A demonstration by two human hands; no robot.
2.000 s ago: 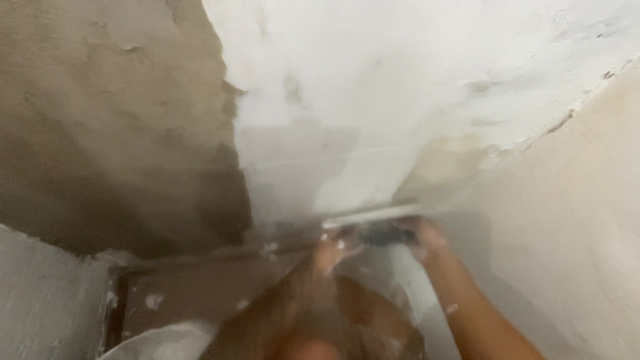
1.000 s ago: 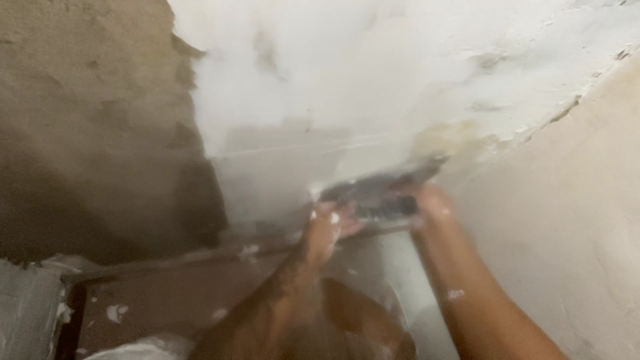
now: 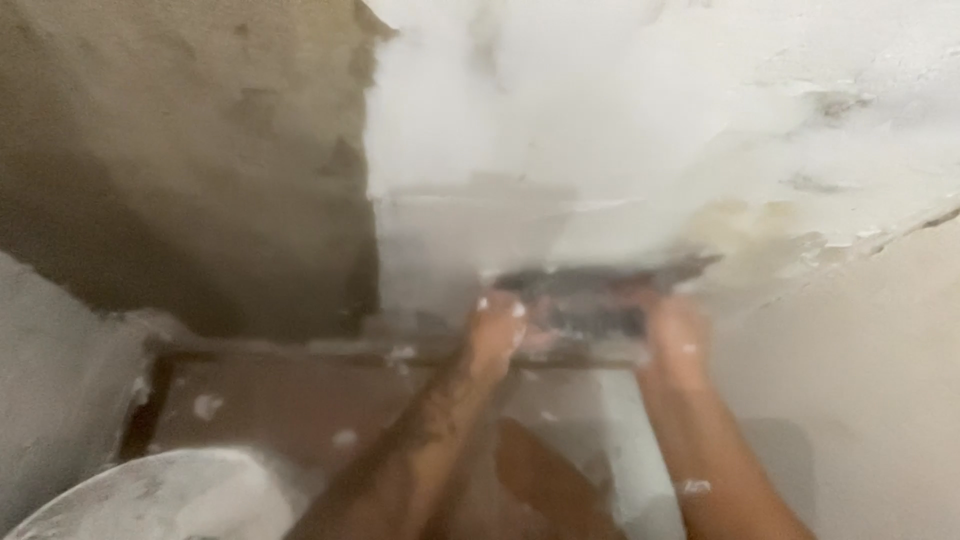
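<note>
Both my hands grip a wide dark plastering blade [image 3: 600,279], blurred by motion, low against the back wall. My left hand [image 3: 501,326] closes on its left part and has white smears on the fingers. At the tool's right end, my right hand [image 3: 677,326] is closed on it. White plaster [image 3: 540,112] coats the wall above and around the blade, with a greyer patch [image 3: 457,247] left of it. Further left the wall is bare brown [image 3: 210,165] with a ragged edge against the white. The blade's contact with the wall is too blurred to tell.
A round white-smeared bucket or tub [image 3: 172,499] stands at the lower left. Below the wall runs a brown floor [image 3: 292,405] with white splatters and a pale strip [image 3: 637,450]. Side walls close in at left [image 3: 52,382] and right [image 3: 862,375], the right one meeting a cracked corner.
Two seconds ago the blade showed as a thin pale edge; now its dark face shows. Both hands have stayed on it, low on the wall.
</note>
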